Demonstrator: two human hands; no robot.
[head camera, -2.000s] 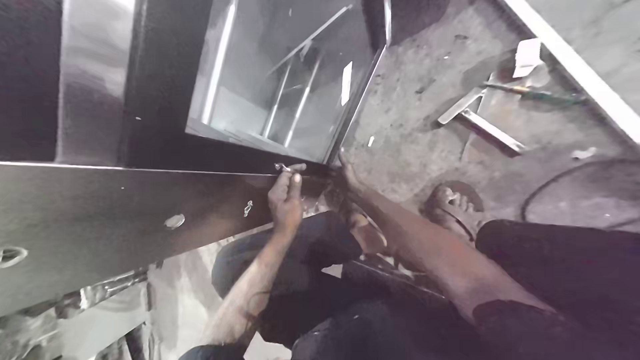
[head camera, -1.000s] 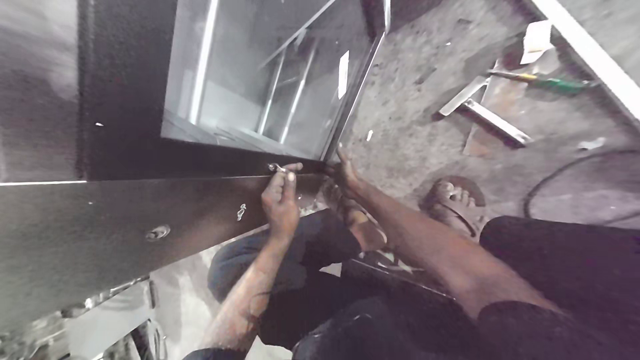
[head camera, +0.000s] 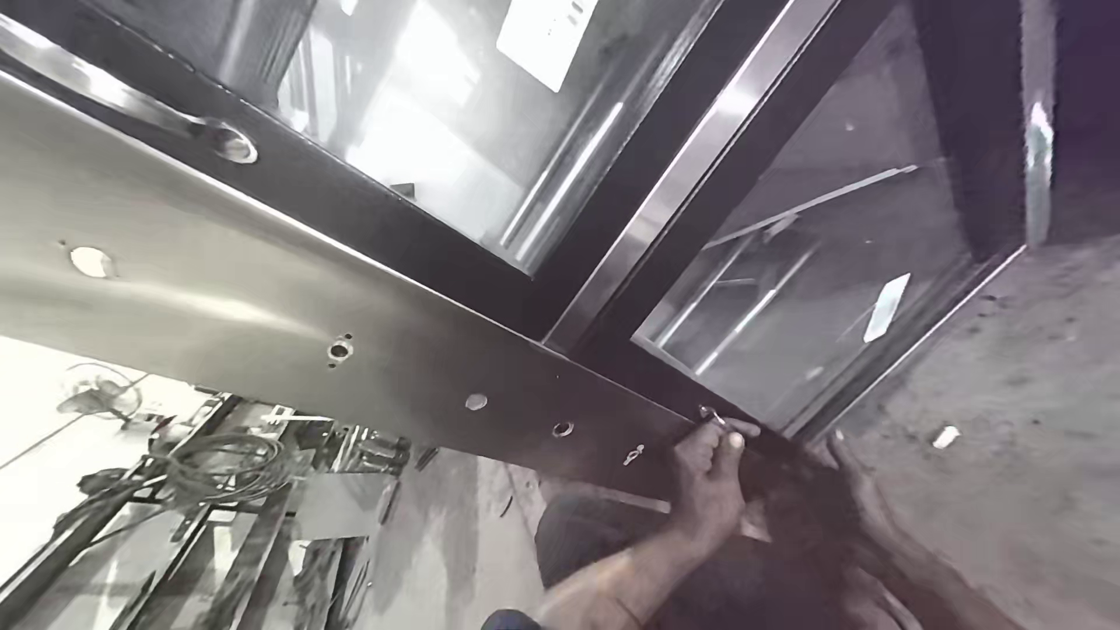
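My left hand (head camera: 710, 477) pinches a small metal piece (head camera: 713, 415), too small to name, at the lower edge of a dark-framed glass door (head camera: 779, 306). Beside it runs a metal panel (head camera: 394, 367) with several round and slotted holes. My right hand (head camera: 853, 481) is at the bottom corner of the same frame, partly in shadow; whether it holds anything is not visible. A second glass door (head camera: 437, 114) with a bar handle (head camera: 114, 92) lies beyond a shiny metal strip (head camera: 691, 157).
A coiled cable (head camera: 232, 464) rests on metal framing at lower left, near a fan (head camera: 96, 394). A small white scrap (head camera: 945, 436) lies on the concrete floor (head camera: 1032, 367) at right. White paper labels are stuck on the glass.
The view has swung left, bringing the second glass door, fan and cable into sight. My left hand keeps its pinch at the frame's edge.
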